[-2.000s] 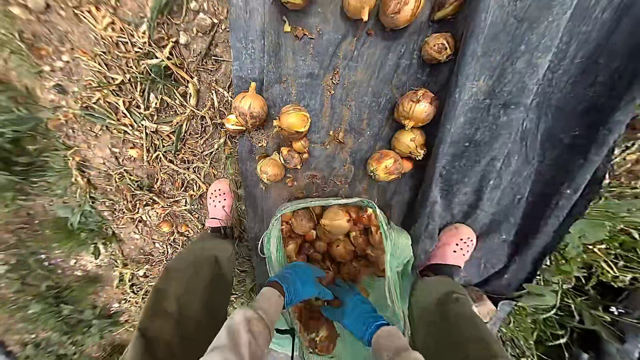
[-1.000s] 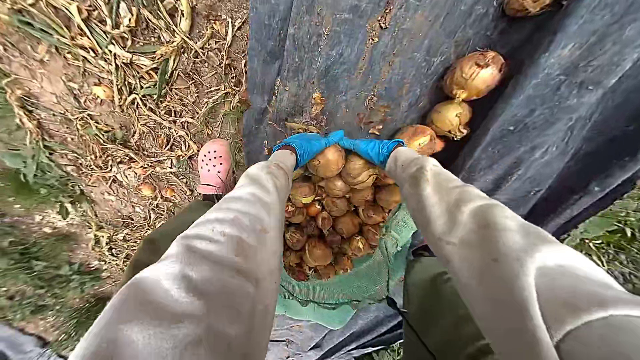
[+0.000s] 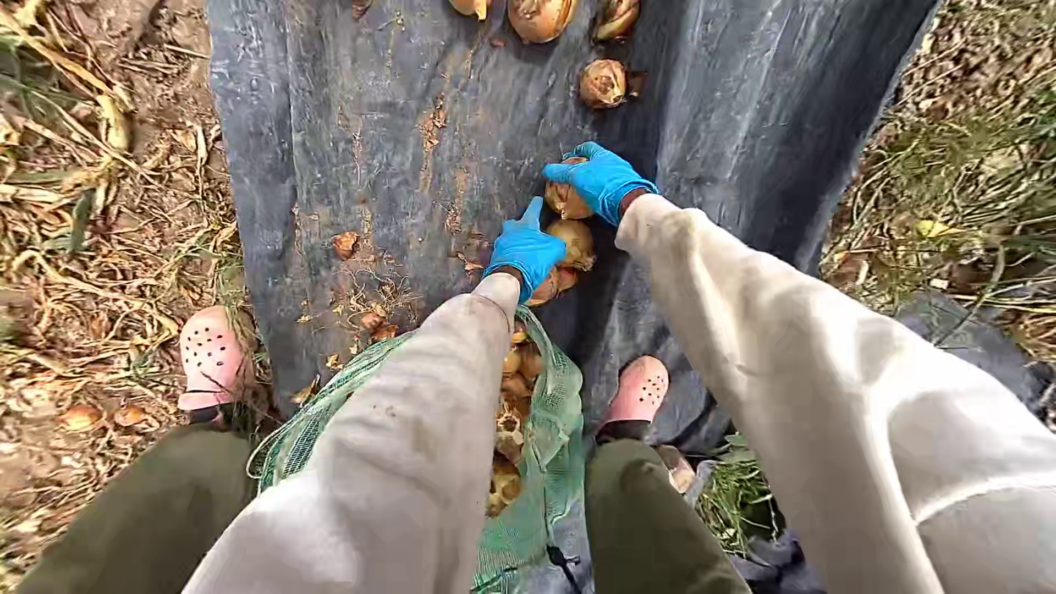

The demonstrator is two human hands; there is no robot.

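Observation:
Both my hands wear blue gloves and reach out over a dark tarp. My right hand (image 3: pixel 601 177) is curled over an onion (image 3: pixel 566 200) from above and from the right. Just below and left of it, my left hand (image 3: pixel 526 250) rests against a yellow onion (image 3: pixel 575 242) with the index finger pointing up; whether it grips that onion is unclear. Another onion (image 3: pixel 546 287) lies right under these, partly covered by my left hand. Between my legs stands a green mesh bag (image 3: pixel 554 429) holding several onions (image 3: pixel 510 429), partly hidden by my left sleeve.
Farther up the tarp (image 3: pixel 346 124) lie a brown onion (image 3: pixel 603 83), a large onion (image 3: pixel 540 16) and others at the top edge. Pink clogs (image 3: pixel 213 355) stand on both sides of the bag. Dry stalks (image 3: pixel 115 272) cover the ground at left; grass grows at right.
My hands were together at the bag's far edge one second ago; they are now farther up and right, at the onions on the tarp. The onions at the left of the tarp two seconds ago no longer show there.

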